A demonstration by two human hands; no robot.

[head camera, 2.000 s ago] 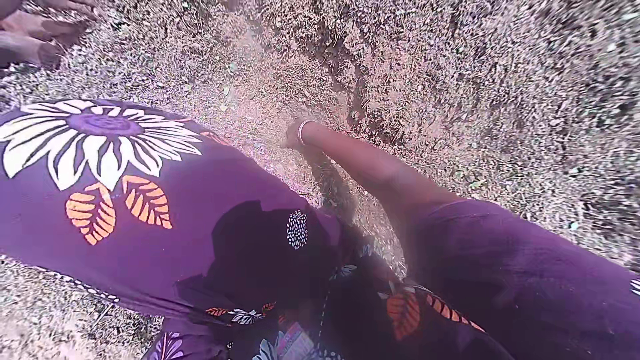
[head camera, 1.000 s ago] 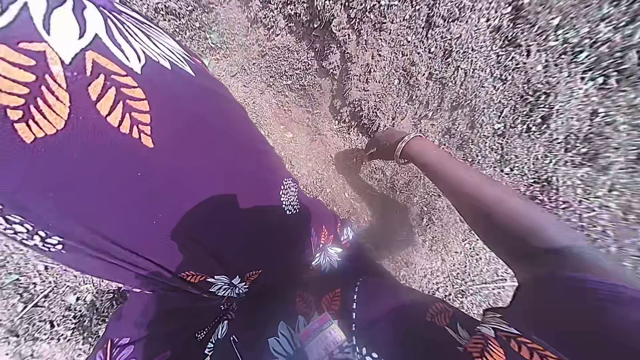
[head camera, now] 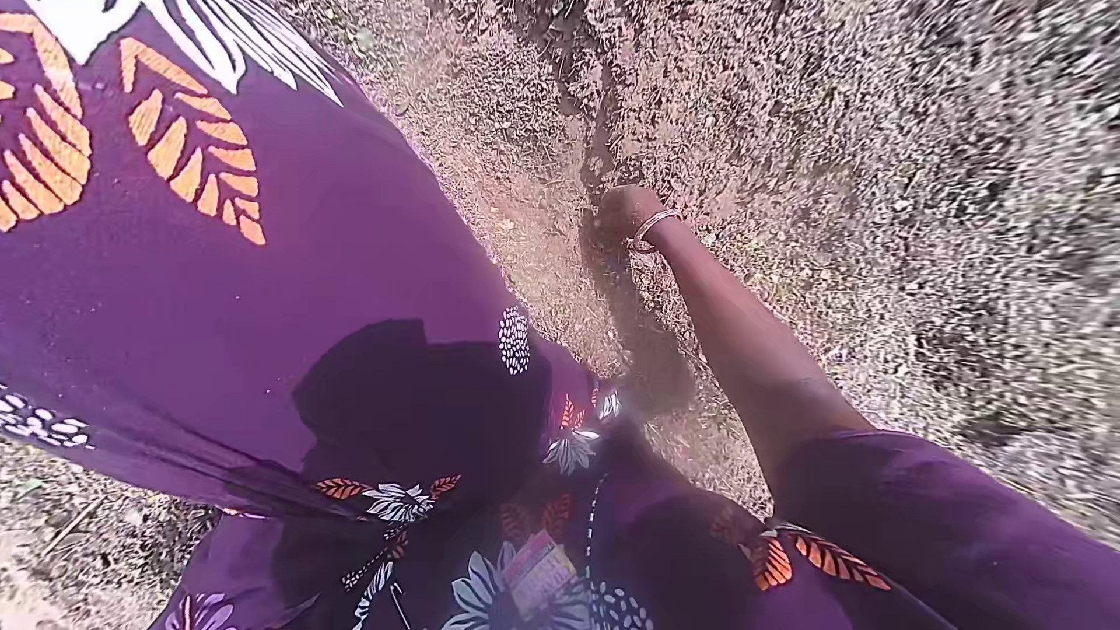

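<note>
My right hand (head camera: 628, 213) reaches down over the dry ground near the upper middle of the view, with bangles (head camera: 652, 229) at its wrist. It is small and blurred against the soil, its fingers are hidden, and whether it holds anything cannot be told. Below it a dark shadow (head camera: 647, 350) lies along a strip of bare soil (head camera: 542, 236). Purple cloth printed with white flowers and orange leaves (head camera: 350, 236) covers my body and upper arm. My left hand does not show.
Short dry grass and plant litter (head camera: 875, 219) cover the ground to the right. A narrow dark groove (head camera: 599, 122) runs up from beside the hand. At the lower left, more rough ground (head camera: 79, 534) shows past the cloth, with a thin stick on it.
My right hand was nearer the middle of the view two seconds ago and has moved to the right. The printed cloth fills more of the left side. The view has shifted.
</note>
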